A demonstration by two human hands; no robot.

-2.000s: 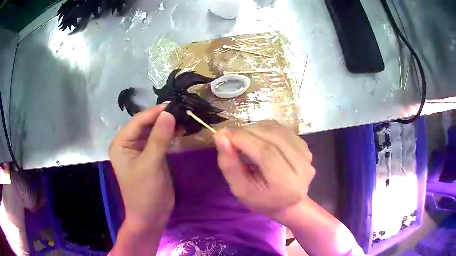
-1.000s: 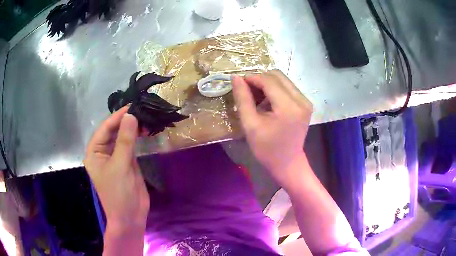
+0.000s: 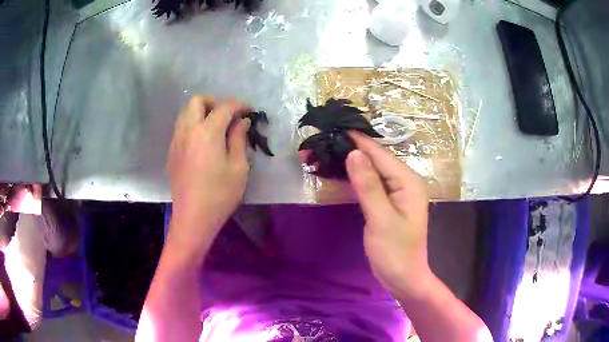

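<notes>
My right hand (image 3: 390, 207) holds the larger black spiky hair part (image 3: 334, 137) between thumb and fingers, over the left edge of the brown taped board (image 3: 441, 157). My left hand (image 3: 208, 157) pinches a small black curved hair piece (image 3: 259, 133) over the grey metal bench, left of the larger part and apart from it. The fingers hide part of each piece. The white glue dish (image 3: 394, 129) sits on the board, partly behind my right hand and the hair part. Thin pale sticks (image 3: 417, 88) lie on the board.
Dark spiky hair parts (image 3: 193, 7) lie along the back edge of the bench (image 3: 120, 147). White bottles (image 3: 392, 23) stand at the back. A black phone (image 3: 527, 77) lies at the right beside a black cable (image 3: 581, 100). Blue-purple crates (image 3: 127, 267) are below the bench.
The larger hair part has passed from my left hand to my right hand. The stick is no longer seen in my right hand. My left hand has taken the small piece. The view has shifted.
</notes>
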